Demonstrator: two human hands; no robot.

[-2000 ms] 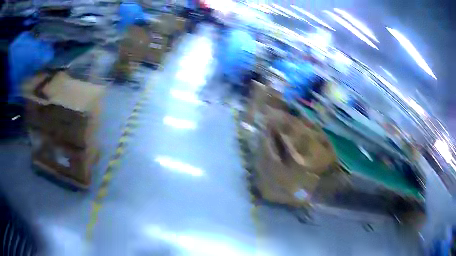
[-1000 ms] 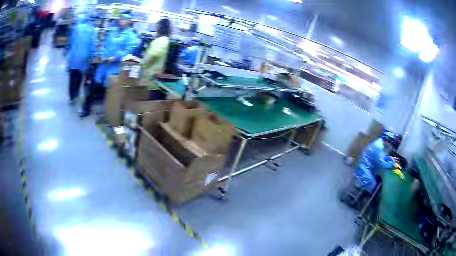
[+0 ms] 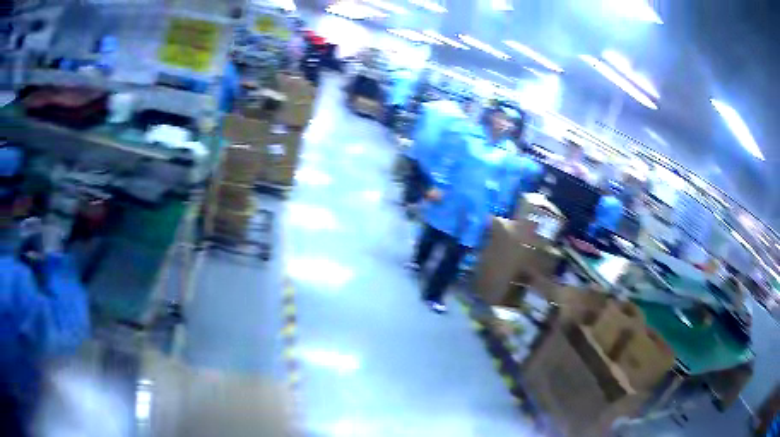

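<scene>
Neither of my hands is clearly in view. Nearest in front is the shiny grey floor aisle [image 3: 342, 341] between yellow-black tape lines. A large open brown carton [image 3: 582, 367] stands at the lower right, with open flaps and smaller cardboard inside. A blurred tan surface [image 3: 231, 405] lies at the bottom left, and a blurred whitish shape is beside it; I cannot tell what they are.
People in blue coats [image 3: 466, 175] stand in the aisle. Another blue-sleeved person [image 3: 43, 299] is at a green bench [image 3: 128, 256] at left. Stacked cartons [image 3: 235, 183] line the left side. A green-topped bench [image 3: 697, 337] stands at right.
The view has swung left. The large open carton and right bench now sit further right, the left bench and a blue-sleeved person have come into view, and the aisle people appear larger.
</scene>
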